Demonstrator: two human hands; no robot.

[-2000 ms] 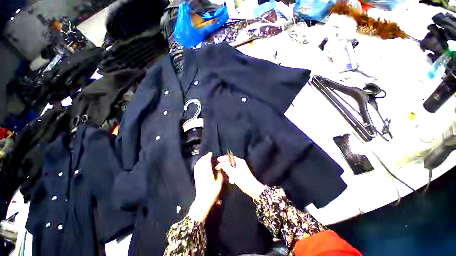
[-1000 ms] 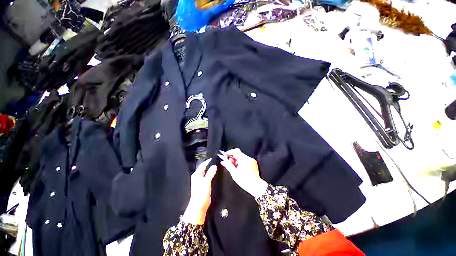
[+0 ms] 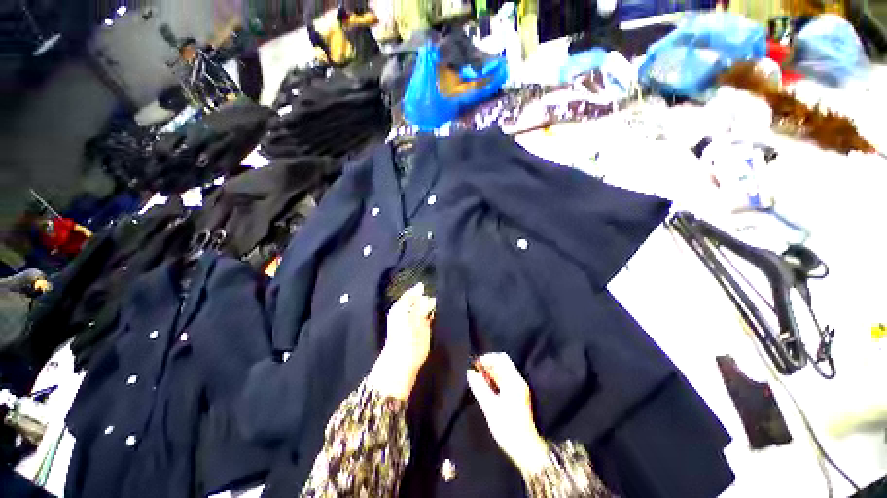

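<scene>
A navy double-breasted coat [image 3: 340, 340] with pale buttons lies spread in front of me, its dark lining showing in the neck opening. My left hand [image 3: 407, 336] is at the middle of the opening, its fingers closed on the coat's front edge. My right hand [image 3: 506, 401] is lower and to the right, over the coat's front, closed around small red-handled snips [image 3: 482, 375]. Most of the snips are hidden in the fist. Any loose thread is too small to tell.
A second navy coat [image 3: 160, 379] lies at the left, with dark garments [image 3: 326, 112] behind. Black hangers [image 3: 754, 282] and a dark flat piece [image 3: 755, 404] lie right on the white table [image 3: 637, 292]. A blue bag [image 3: 428, 92] is beyond the collar.
My hands have moved apart: the left is higher in the opening, the right lower and to the right. The pale hanger hook in the opening no longer shows. The view has tilted up.
</scene>
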